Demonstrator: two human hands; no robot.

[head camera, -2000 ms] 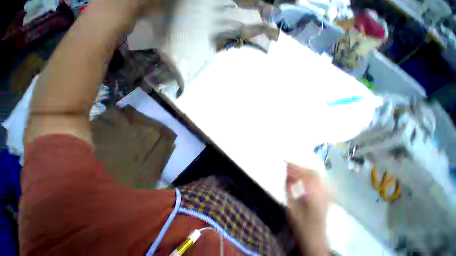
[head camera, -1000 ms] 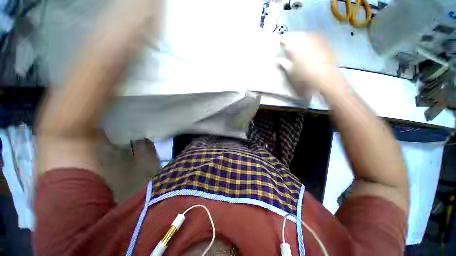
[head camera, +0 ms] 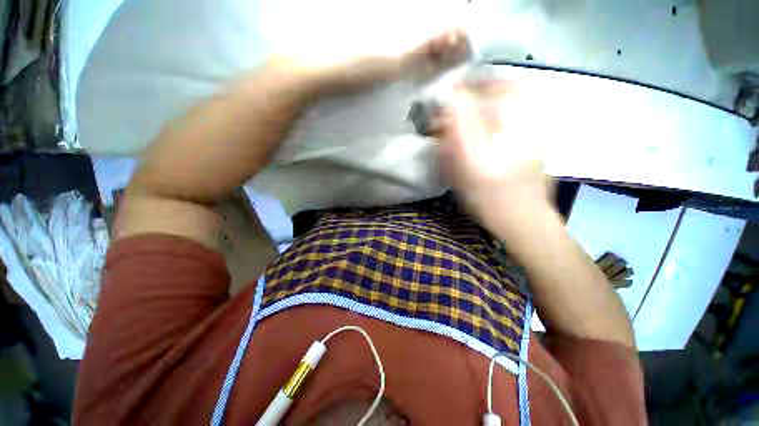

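A large fabric panel (head camera: 349,137), pale grey under the lamp, lies across the table and hangs over its front edge onto the checked apron. My left hand (head camera: 439,55) is blurred, its fingers closed on a pale part of the panel near the middle. My right hand (head camera: 487,154) is just below and to the right of it, strongly blurred, at the panel's right end. Whether it grips the cloth cannot be told. A small dark thing (head camera: 424,116) shows by the right fingertips, too blurred to name.
The white table (head camera: 624,125) has a curved dark seam and a few dark specks. A small strip bundle (head camera: 614,270) lies on the white lower shelf (head camera: 682,274) at right. A crumpled white cloth pile (head camera: 54,250) is at far left. Earphone wires hang over the chest.
My left hand has come down and right, close to my right hand, which has moved lower. The view has shifted; the yellow scissors are out of the picture and the strip bundle now shows.
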